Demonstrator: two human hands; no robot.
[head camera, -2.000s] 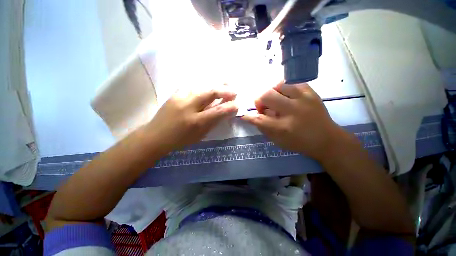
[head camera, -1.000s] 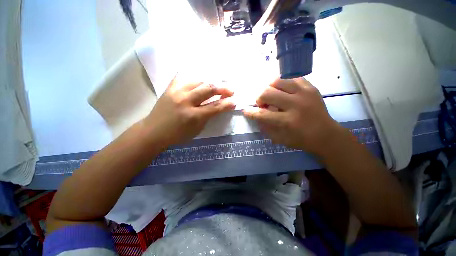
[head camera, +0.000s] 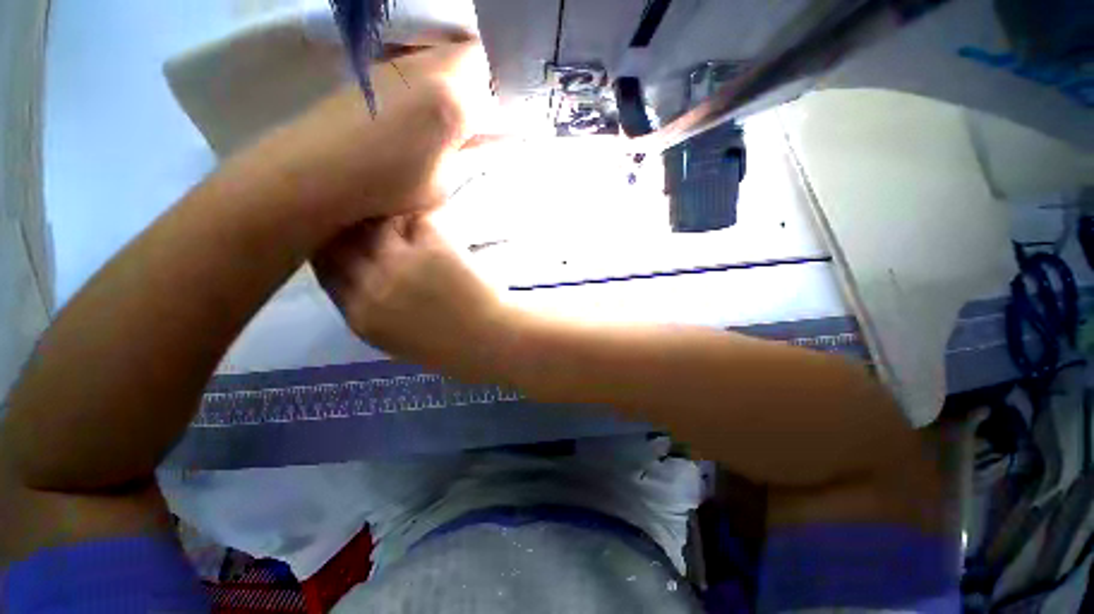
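The cream fabric panel (head camera: 246, 90) lies left of the machine head, partly under my left forearm. My left hand (head camera: 420, 132) is at the panel's right edge, its fingertips lost in the lamp glare; its grip cannot be told. My right hand (head camera: 414, 282) is crossed over to the left, below my left hand and against my left wrist, with fingers curled; whether it holds cloth is hidden. The presser foot area (head camera: 582, 102) is brightly lit, right of both hands. White fabric near it is washed out and hard to tell from the bed.
The dark ribbed cylinder (head camera: 705, 186) stands right of the foot. Cream cut pieces (head camera: 912, 228) hang over the ruled table edge (head camera: 324, 402) at right. A dark thread tuft (head camera: 362, 42) hangs above my left forearm. A red basket (head camera: 342, 573) is below.
My right hand has moved left, away from the bed in front of the foot. My left hand has moved up and left. The view has shifted, showing more of the machine head.
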